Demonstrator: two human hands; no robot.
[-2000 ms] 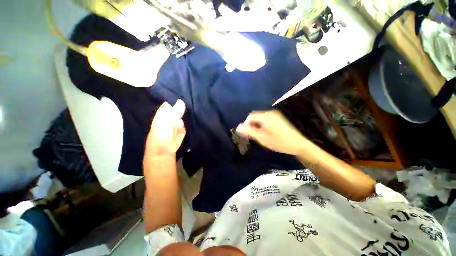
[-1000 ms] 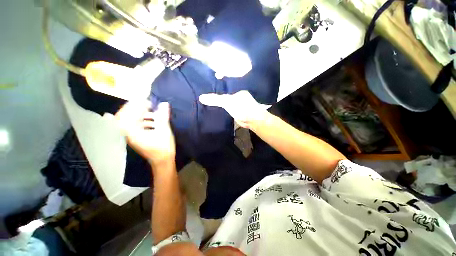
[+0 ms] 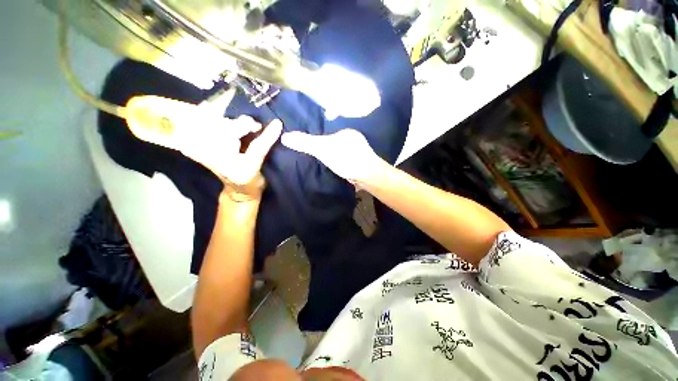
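Observation:
A dark navy garment panel (image 3: 312, 197) lies across the white table and hangs to my lap. Its upper part runs past the presser foot and needle area (image 3: 260, 91) of the pale sewing machine. My left hand (image 3: 234, 145) lies on the cloth below the needle area, overexposed, fingers apart, thumb pointing up. My right hand (image 3: 334, 152) lies flat on the cloth to the right, its fingertips close to my left thumb. Glare hides whether either hand pinches the cloth.
The yellow-white machine lamp (image 3: 152, 119) is beside my left hand. The white table (image 3: 476, 89) reaches right to a wooden ledge (image 3: 606, 63), with a grey-blue tub (image 3: 595, 111) beneath it. A black cloth pile (image 3: 104, 245) is left of the table.
Since the oldest frame, both hands have moved up the cloth towards the needle, and the panel has shifted upwards past it. In the last second my left hand moved right, closer to my right hand.

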